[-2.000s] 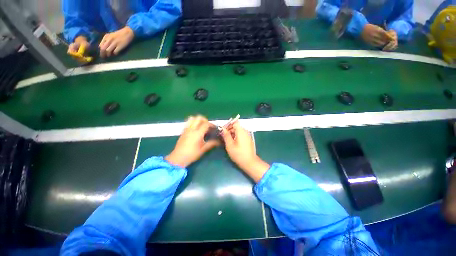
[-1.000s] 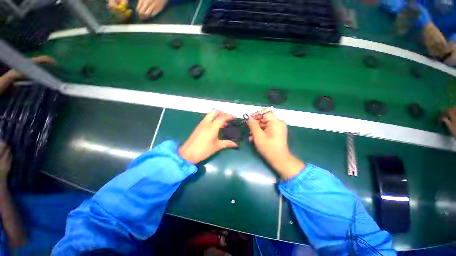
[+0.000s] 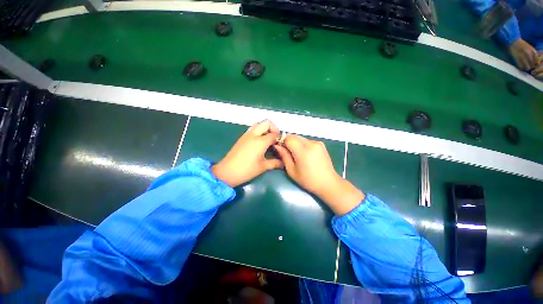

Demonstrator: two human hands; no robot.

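Note:
My left hand (image 3: 249,155) and my right hand (image 3: 308,164) meet above the dark green bench, near the white belt rail. My left hand holds a round black unit (image 3: 272,152), mostly hidden by the fingers. A small pale tip (image 3: 281,137) shows between the fingertips of my right hand; it looks like the end of the thin tool, whose rest is hidden. The fingertips of both hands touch or nearly touch at the unit.
Black discs lie spaced along the green belt (image 3: 309,77) beyond the white rail (image 3: 232,114). A silver strip (image 3: 424,181) and a black phone-like rectangle (image 3: 468,228) lie at right. A tiny pale dot (image 3: 280,238) is on the bench. Black trays stand at left and top; another worker's hand (image 3: 524,54) shows upper right.
The view has shifted since the first frame. My hands have closed together around the black unit, which showed between them one second ago. The discs have changed position on the belt.

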